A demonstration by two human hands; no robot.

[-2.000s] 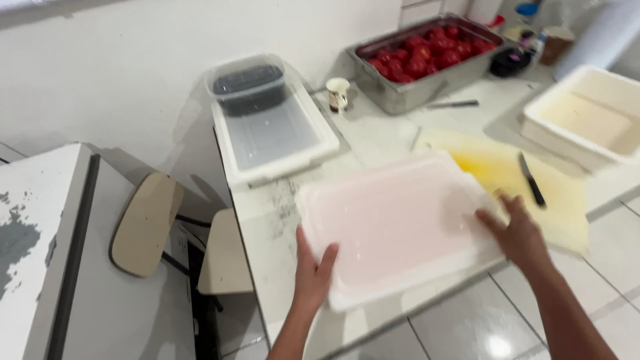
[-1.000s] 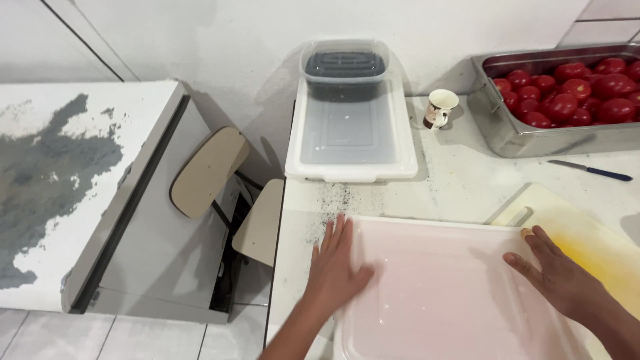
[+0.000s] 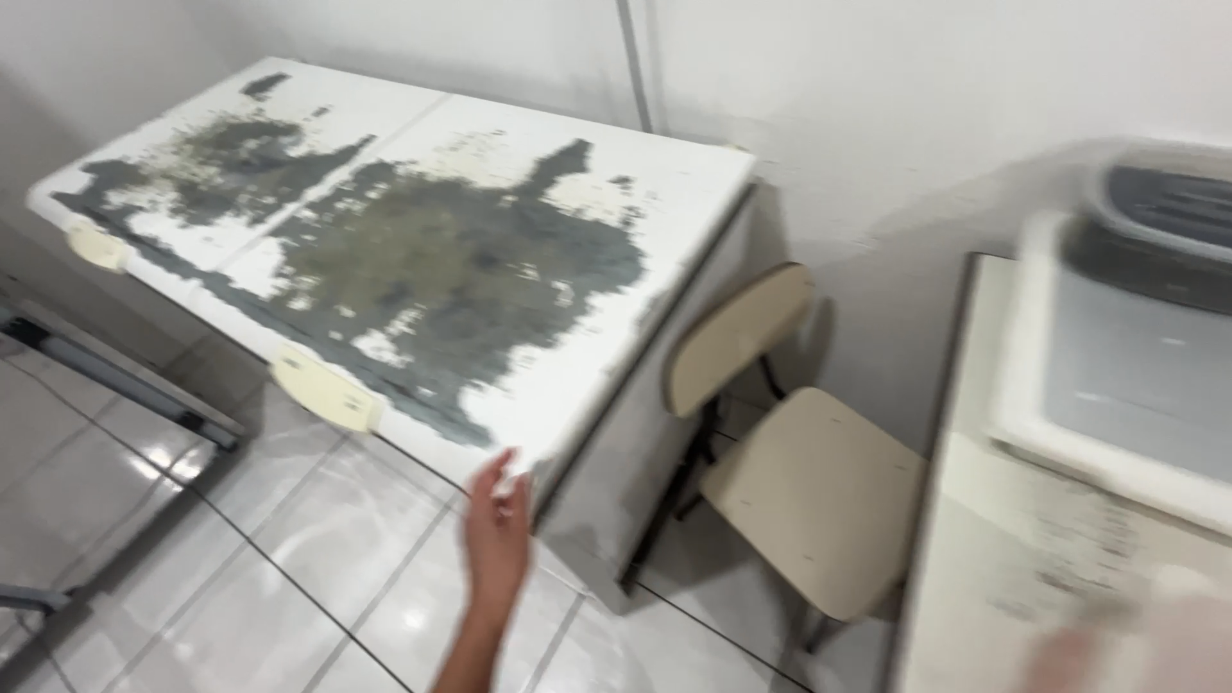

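My left hand (image 3: pixel 499 534) is raised near the front corner of a white chest freezer (image 3: pixel 664 226) with a worn, peeling lid; its fingers are apart and nothing is in it. At the lower right edge a blurred part of my right hand (image 3: pixel 1064 659) shows over the worktop (image 3: pixel 948 577), close to a pale pinkish thing cut off by the frame. Whether that hand holds anything cannot be made out. Farther back on the worktop lies a white lidded tray (image 3: pixel 1136 375), with a clear plastic container (image 3: pixel 1179 207) of dark contents on its far end.
A beige chair (image 3: pixel 818 500) stands between the freezer and the worktop. Cream handles (image 3: pixel 325 390) jut from the freezer's front edge. At the far left is a metal-framed glass unit (image 3: pixel 115 375). The floor (image 3: pixel 414 597) is glossy tile, and a white wall runs behind.
The view has swung far left to the freezer. My left hand, earlier at the pink-lidded tray's edge, is now away from it near the freezer corner. The tomatoes and mug are out of view.
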